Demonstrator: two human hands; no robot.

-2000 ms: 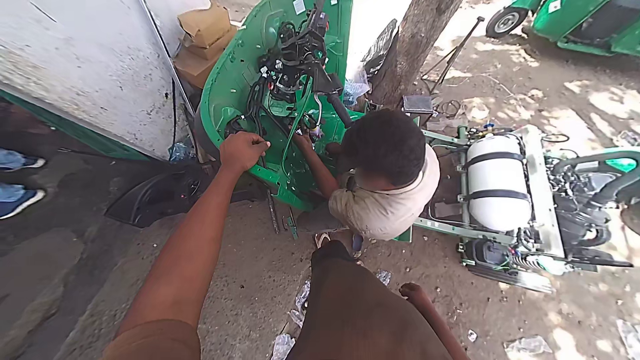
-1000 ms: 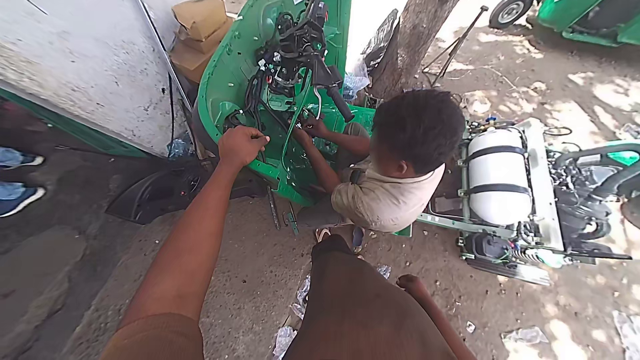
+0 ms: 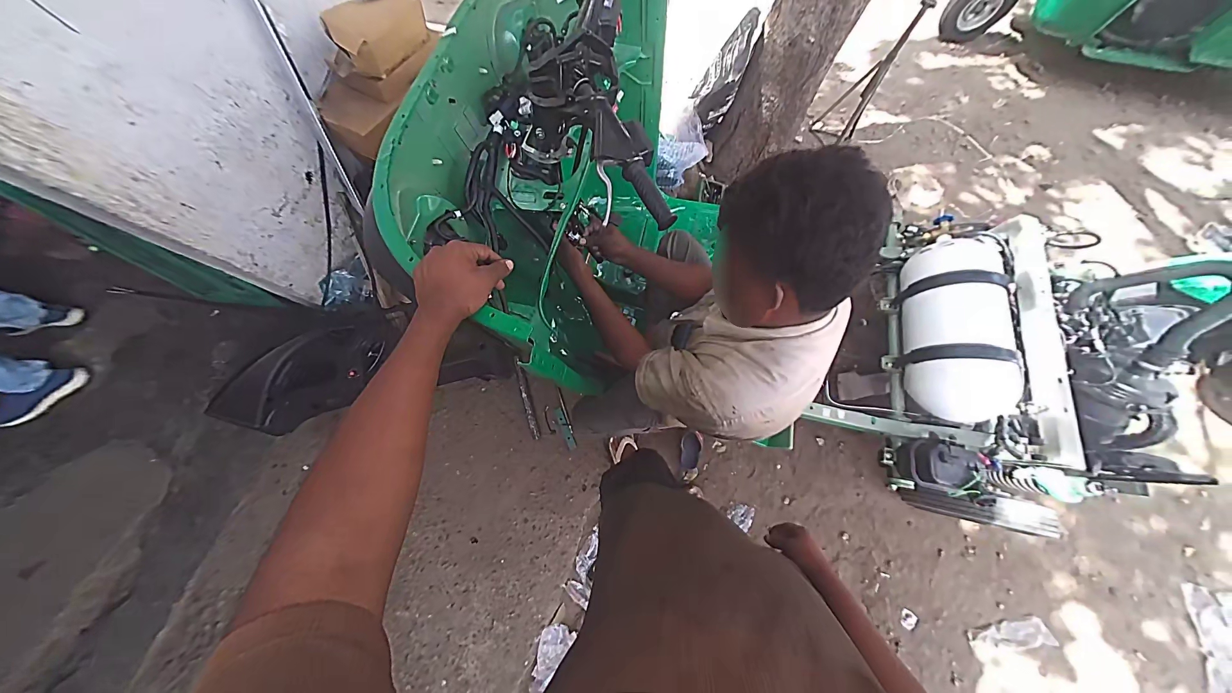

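My left hand (image 3: 462,281) is at the edge of a green vehicle front body shell (image 3: 404,183), its fingers bent together; whether something small is between them I cannot tell. My right hand (image 3: 791,539) hangs low at my side, mostly turned from view, over the ground. Inside the shell are a black handlebar assembly (image 3: 577,87) with a rubber grip (image 3: 649,194), black cables and a green cable (image 3: 551,269). A co-worker (image 3: 751,356) in a light shirt crouches beside the shell, both hands among the parts below the handlebar.
A white cylindrical tank (image 3: 961,327) with black straps sits on the frame at the right. A black plastic panel (image 3: 298,375) lies left of the shell. Cardboard boxes (image 3: 371,58) lean by the white wall, a tree trunk (image 3: 789,87) rises behind, and a person's shoes (image 3: 43,397) show far left.
The co-worker's head has lifted and shifted right, bringing both of that person's hands into sight below the handlebar. My left hand has stayed at the shell's edge.
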